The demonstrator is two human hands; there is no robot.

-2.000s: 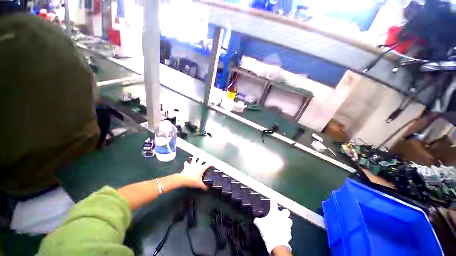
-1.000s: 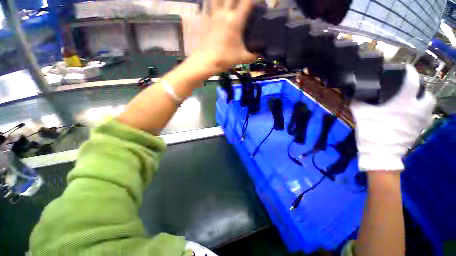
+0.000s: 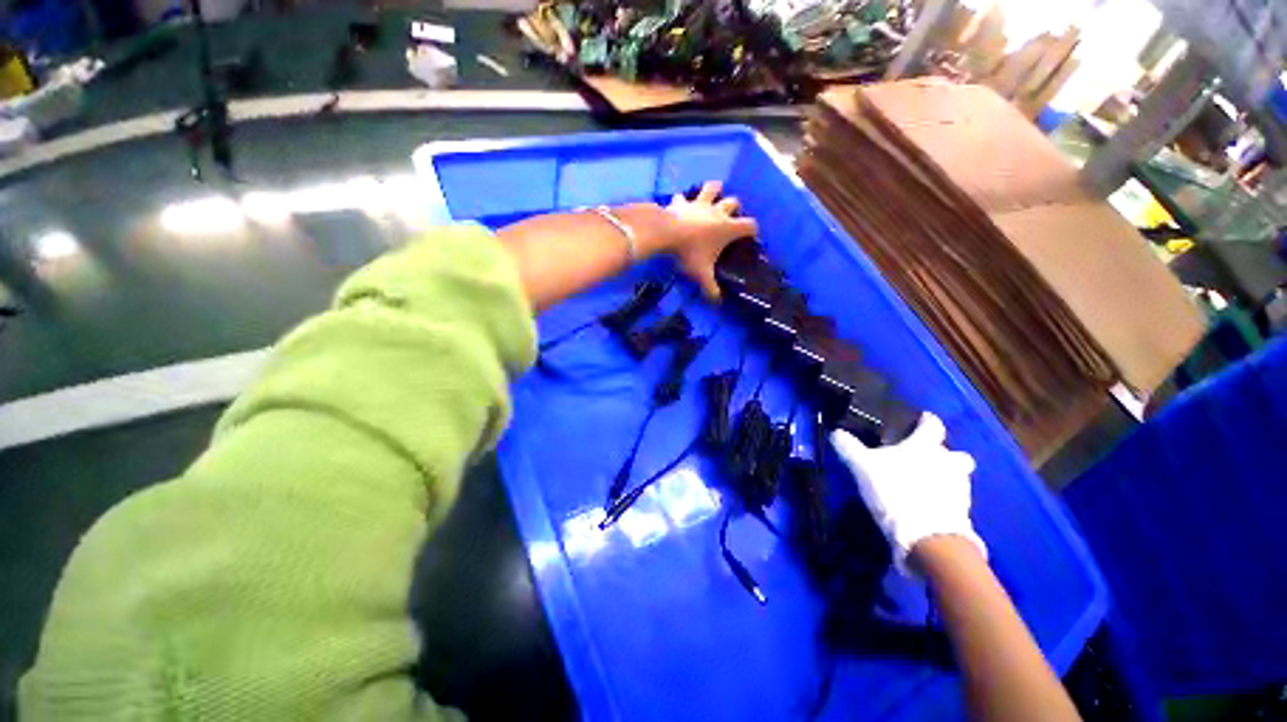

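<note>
A slanting row of black power adapters (image 3: 807, 343) lies inside the blue bin (image 3: 553, 592), near its far right wall. My bare left hand (image 3: 707, 237), with a thin bracelet at the wrist, presses on the upper end of the row. My white-gloved right hand (image 3: 910, 484) presses on the lower end, so the row is held between both hands. Black bundled cords (image 3: 748, 444) hang or lie from the row across the bin floor. A DC plug (image 3: 758, 594) shows at a loose cord end. My palms' contact sides are hidden.
A brown stack of cardboard sheets (image 3: 974, 261) stands right of the bin. Another blue bin (image 3: 1200, 522) is at the far right. The conveyor (image 3: 282, 226) and its pale rail (image 3: 141, 398) run at left. A tangled pile of green and dark parts (image 3: 678, 40) lies beyond the bin.
The row of adapters was on the bench, then raised high in both hands above the bin. It is now down inside the bin, still between both hands. The view has turned right.
</note>
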